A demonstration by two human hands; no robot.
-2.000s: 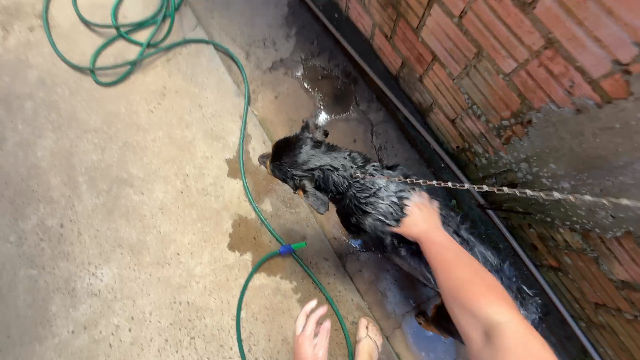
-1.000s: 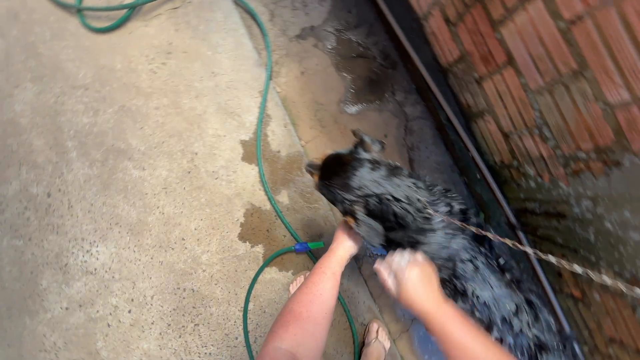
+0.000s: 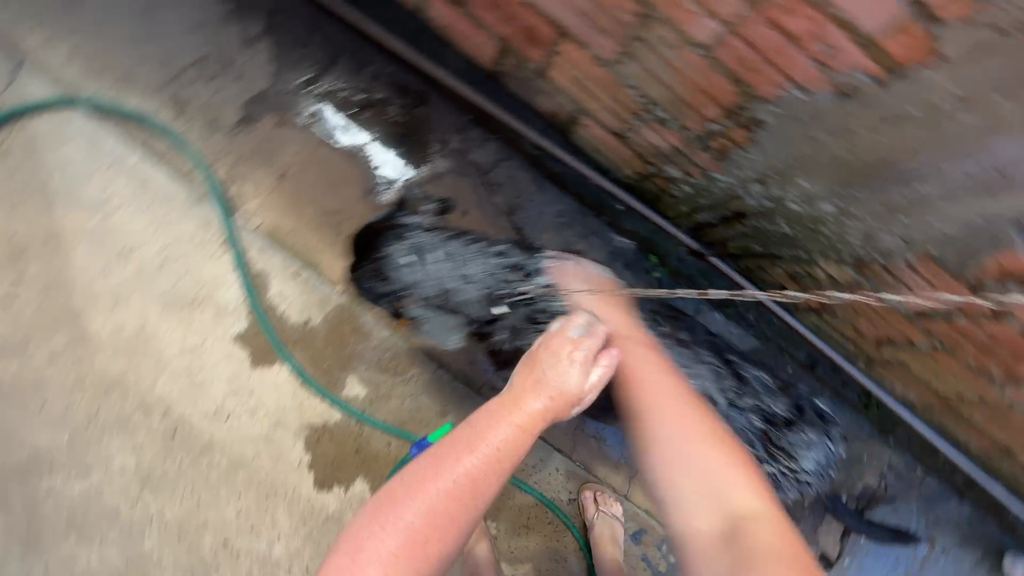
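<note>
A wet black dog [image 3: 448, 264], blurred, stands on the wet concrete with its head to the left and its tail at the lower right. A metal chain [image 3: 768, 296] runs from its neck area to the right edge. My right hand [image 3: 580, 276] lies on the dog's back just behind the neck, its fingers blurred and partly hidden in the fur. Beside it, nearer to me, my left hand [image 3: 564, 364] is curled near the dog's side; its palm faces away, and whether it holds anything cannot be told.
A green garden hose [image 3: 240, 256] curves across the concrete on the left, with a blue and green nozzle [image 3: 430, 438] by my left forearm. A brick wall [image 3: 640, 80] and a dark metal rail [image 3: 560, 152] run along the right. My sandalled foot [image 3: 602, 512] is below.
My left hand has moved from near the dog's head to beside my right wrist. My right hand has come onto the dog's upper back. The view has shifted.
</note>
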